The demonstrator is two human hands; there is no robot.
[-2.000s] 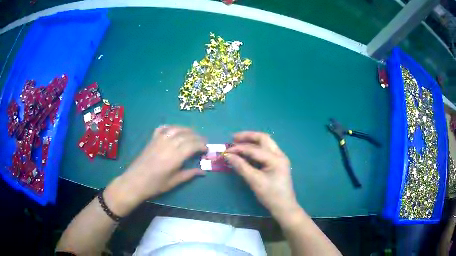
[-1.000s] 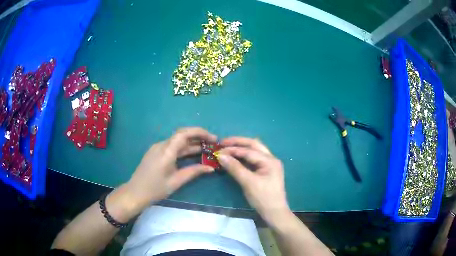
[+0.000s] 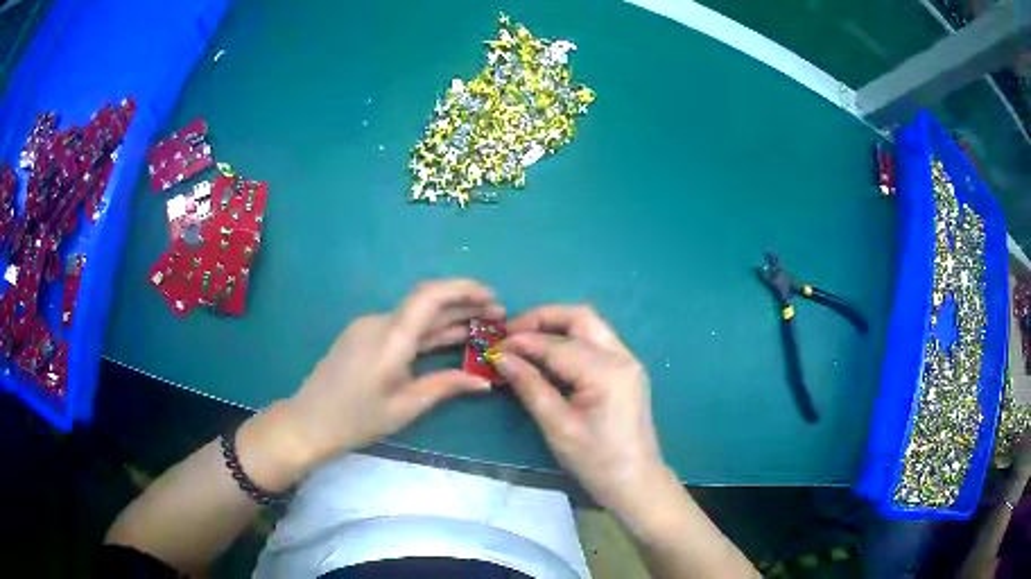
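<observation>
A small red circuit board (image 3: 479, 346) is held above the green table's near middle. My left hand (image 3: 390, 360) grips it from the left, with fingers at its top edge and thumb at its bottom edge. My right hand (image 3: 588, 396) is at its right side, with thumb and index finger on a small yellow component (image 3: 493, 355) against the board. Part of the board is hidden behind my fingers. A heap of yellow-silver components (image 3: 497, 113) lies farther up the table.
A stack of red boards (image 3: 221, 243) lies at left beside the blue left bin (image 3: 158, 68) of boards. Open black-handled pliers (image 3: 789, 317) lie at right. The blue right bin (image 3: 887, 418) holds components; a small red piece (image 3: 884, 170) lies near its top. A person's arm (image 3: 1001, 532) shows at lower right.
Since the oldest frame, the board looks red rather than pale with glare, and my hands are closer together around it. The camera view has shifted slightly.
</observation>
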